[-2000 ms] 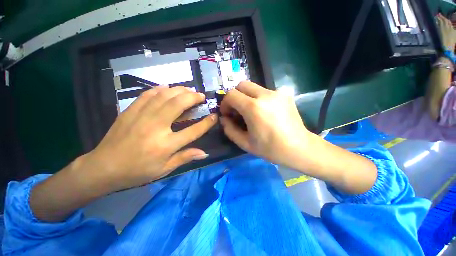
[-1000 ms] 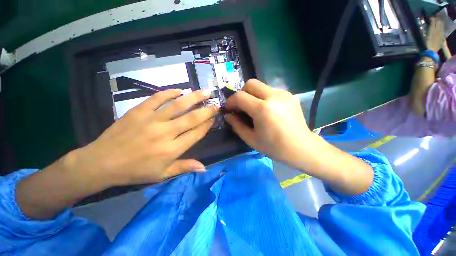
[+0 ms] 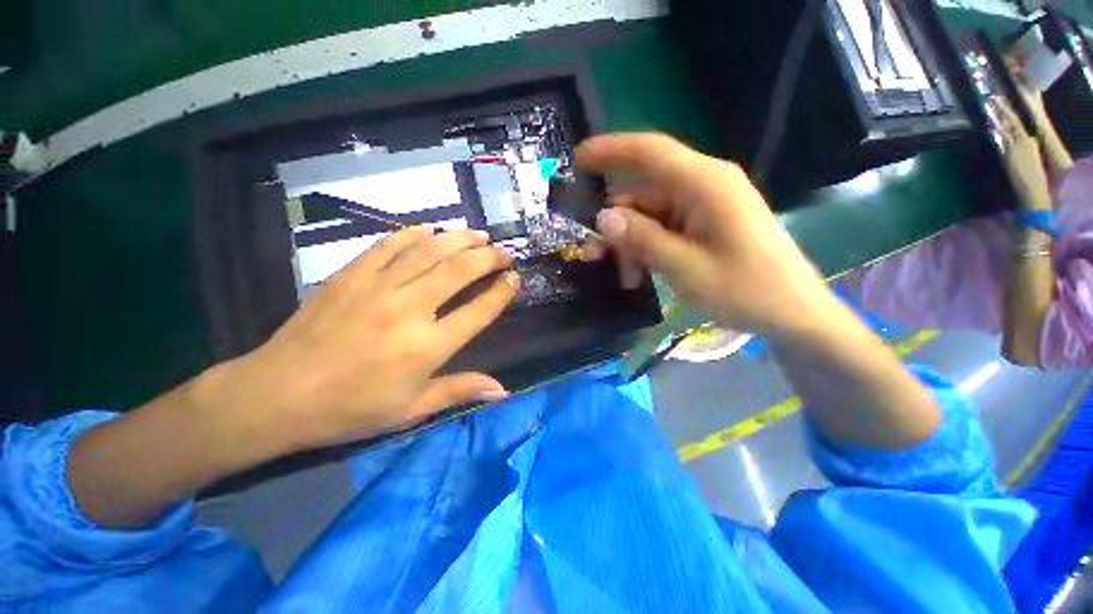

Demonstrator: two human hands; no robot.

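An open tablet unit (image 3: 396,190) lies in a black foam tray (image 3: 235,270), with white battery packs at left and the mainboard (image 3: 529,180) with a teal patch at right. My left hand (image 3: 372,318) rests flat over the unit's lower middle, fingers a little apart, holding nothing; it hides part of the batteries. My right hand (image 3: 707,234) is over the unit's right edge and holds a small black adhesive piece (image 3: 575,199) at its fingertips, at the right side of the board. Whether the piece touches the board cannot be told.
A pale strip (image 3: 653,348) and part of a whitish round tub (image 3: 710,344) show at the bench's front edge. Another unit in a black tray (image 3: 893,72) lies at upper right. A person in pink sleeves (image 3: 953,282) works at far right. A whitish rail (image 3: 276,74) runs along the back.
My right hand has moved up and right from the lower board, its fingers more spread. My left hand stays on the unit. The pale strip and tub have come into view.
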